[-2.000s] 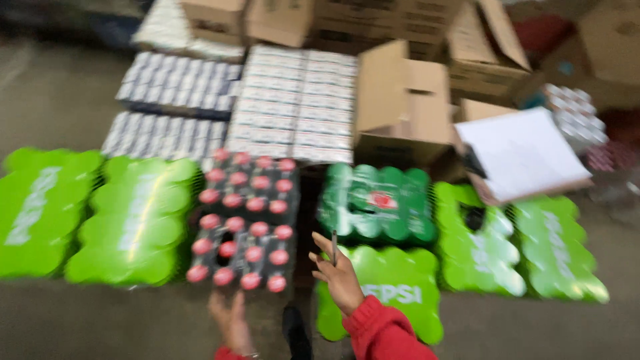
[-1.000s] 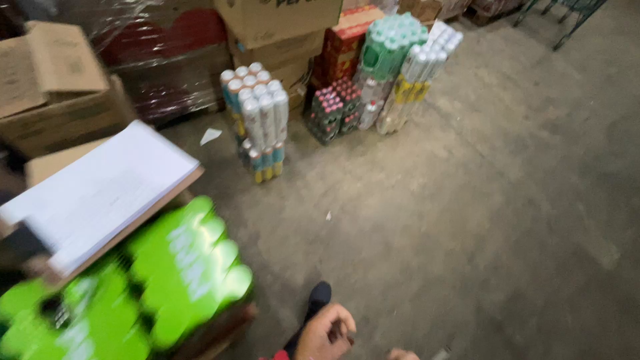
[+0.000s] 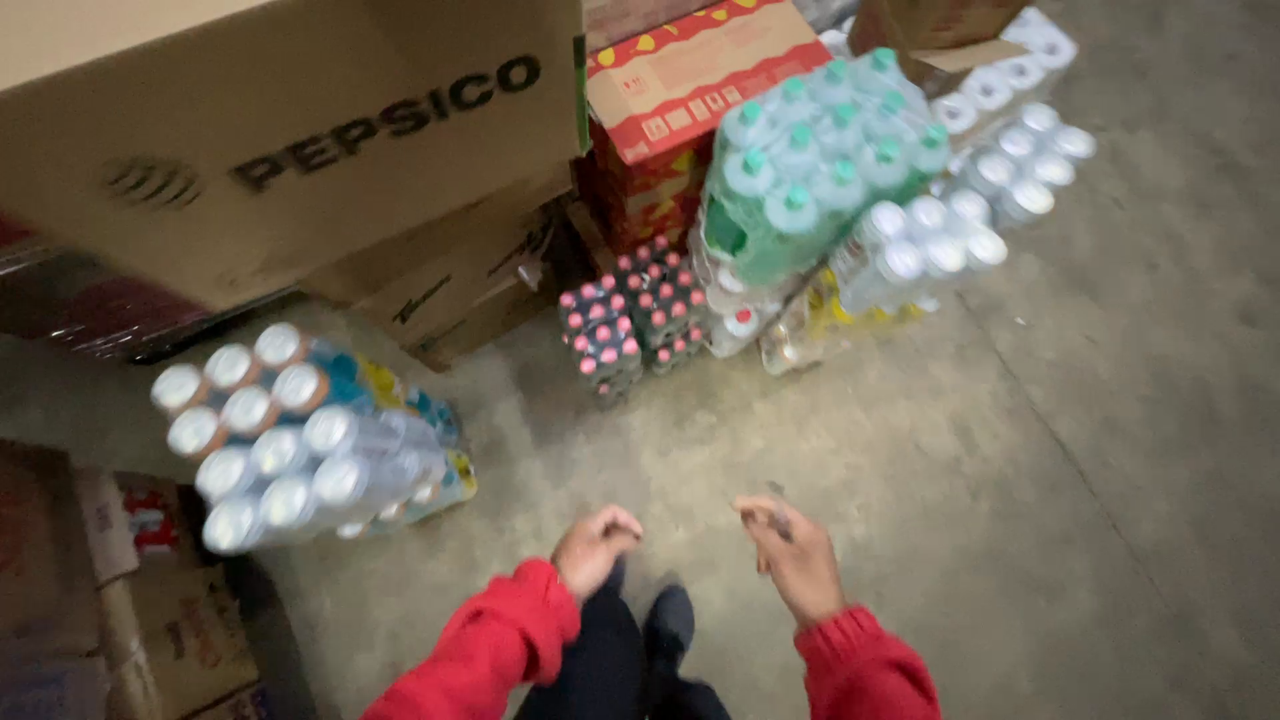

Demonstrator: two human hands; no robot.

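Observation:
Low in the view, both hands hang over the concrete floor, apart from each other. My left hand (image 3: 597, 548) has its fingers curled, and nothing shows in it. Between the fingers of my right hand (image 3: 790, 550) is a small dark slim object, perhaps a pen, blurred. To the left of my hands stands a stack of shrink-wrapped cans (image 3: 290, 450). Ahead are small packs of dark bottles with red caps (image 3: 640, 310). A wrapped pack of clear bottles with green caps (image 3: 820, 170) rests higher, beside packs of silver-topped cans (image 3: 930, 245).
A large PepsiCo cardboard box (image 3: 300, 150) is at upper left. Behind the bottles stands a red and tan carton (image 3: 700, 80). White rolls (image 3: 990, 85) lie near an open carton at upper right. More cartons (image 3: 180, 620) stand at lower left. Concrete floor (image 3: 1000, 520) extends to the right.
The view has swung right, from the green Pepsi packs to the stacks by the cartons. Both hands, near the Pepsi and red-capped packs two seconds ago, are now over bare floor.

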